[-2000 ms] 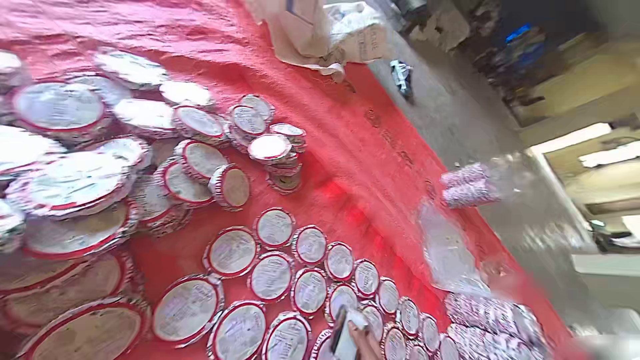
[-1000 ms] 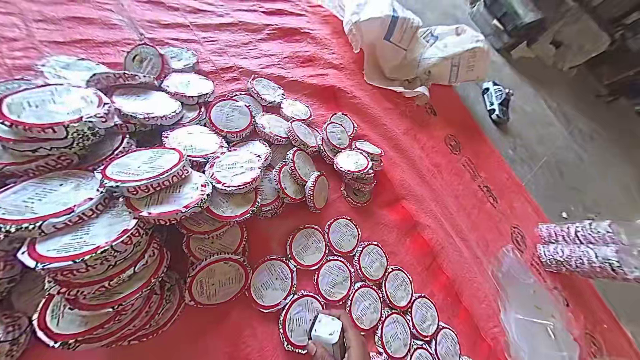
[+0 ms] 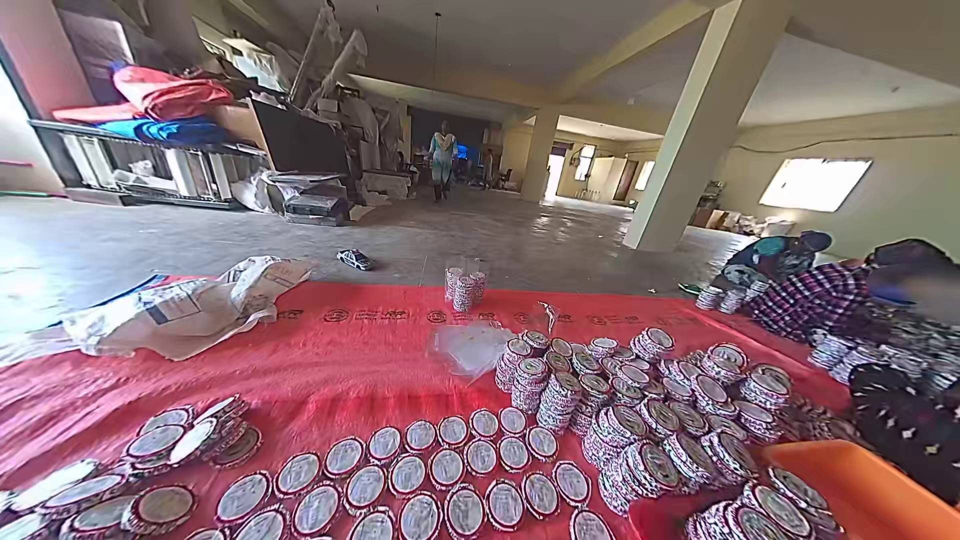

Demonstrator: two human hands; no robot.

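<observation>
Neither of my hands shows in the head view now. Round flat packets with printed white lids and red rims point(image 3: 366, 487) lie in rows on the red sheet point(image 3: 352, 375) at the bottom centre. Stacks of similar packets point(image 3: 559, 397) crowd the sheet at the right. A loose heap of packets point(image 3: 154, 442) sits at the lower left. Clear plastic bags point(image 3: 472, 349) lie flat near the middle, and wrapped stacks of packets point(image 3: 463, 291) stand at the sheet's far edge.
An orange plastic tub point(image 3: 855, 480) stands at the lower right. A white woven sack point(image 3: 187, 307) lies at the left, and a toy car point(image 3: 354, 259) is on the floor. People point(image 3: 817, 292) sit at the right; another person point(image 3: 443, 159) stands far back beyond a pillar point(image 3: 701, 127).
The view has swung up and levelled to show the hall. The hand holding a small white device over the rows, seen in both earlier frames, is out of view.
</observation>
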